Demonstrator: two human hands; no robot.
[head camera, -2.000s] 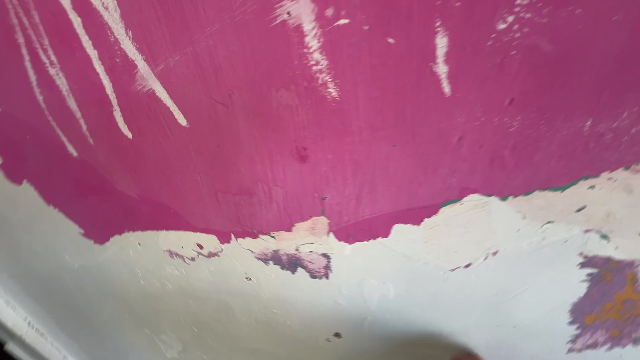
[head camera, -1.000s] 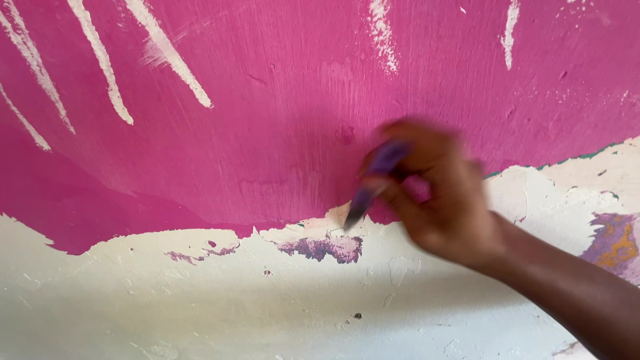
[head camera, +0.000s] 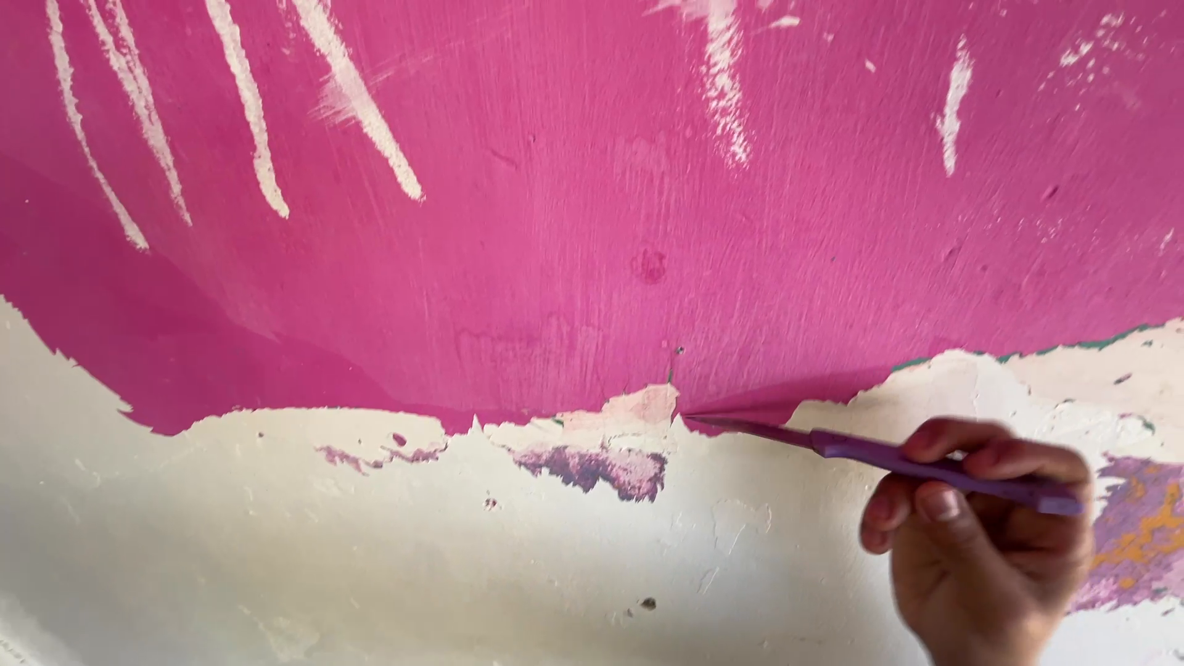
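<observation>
My right hand (head camera: 985, 536), at the lower right, is closed around the purple handle of a knife (head camera: 925, 464) with a narrow pointed blade. The blade points left, its tip at the ragged lower edge of the pink paint (head camera: 555, 231) on the wall, just right of a pale pink exposed patch (head camera: 638, 407). Below that edge the wall surface is off-white (head camera: 416, 555). A flaked purple patch (head camera: 592, 470) lies left of and below the blade tip. My left hand is not in view.
White streaks (head camera: 361, 97) run down the pink paint. Behind my right hand is a larger purple and orange patch (head camera: 1142, 536). A small dark hole (head camera: 648, 603) marks the off-white part, and a pale edge (head camera: 23, 638) shows at the lower left corner.
A hand with the purple tool came into view after the first frame. Since the second frame it has moved right and down, and the blade now points left rather than down.
</observation>
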